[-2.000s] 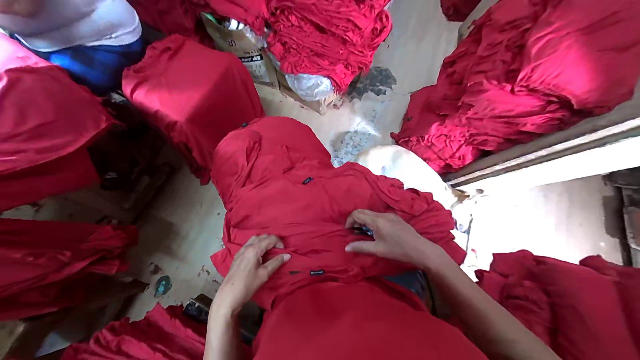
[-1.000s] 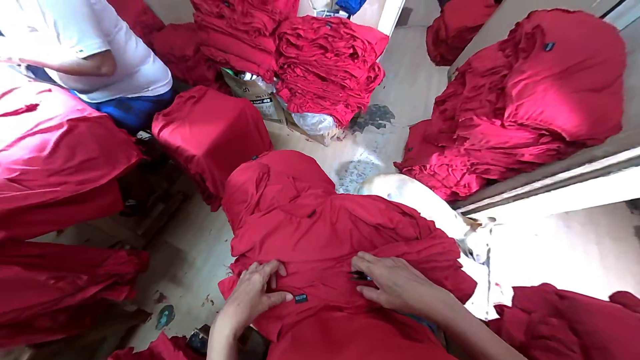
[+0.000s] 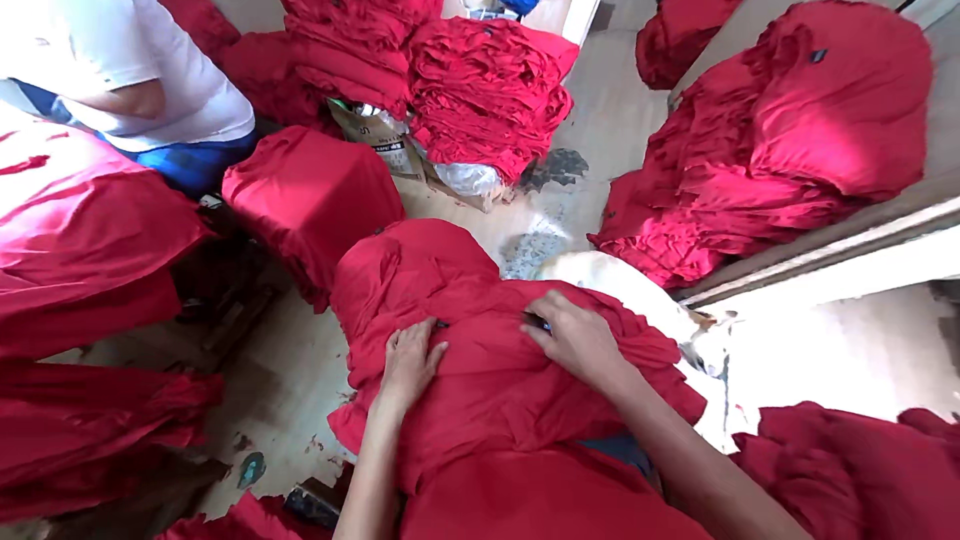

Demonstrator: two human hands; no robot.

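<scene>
Red garments lie in a pile across my lap, with folds bunched at the right side. My left hand rests on the cloth, fingers pointing away from me, beside a small dark label. My right hand is bent over the cloth and holds a small dark tool, mostly hidden by the fingers, so its kind cannot be told. The front end of the pile reaches a red-covered block.
A seated person in a white shirt is at upper left. Stacks of red garments stand ahead, over a carton. More red garments lie at right. A white and brown dog lies close to the pile's right side.
My left hand has moved forward over the cloth, to a small dark label. My right hand has also moved forward, still with the dark tool. The view has tilted up, showing more of the seated person.
</scene>
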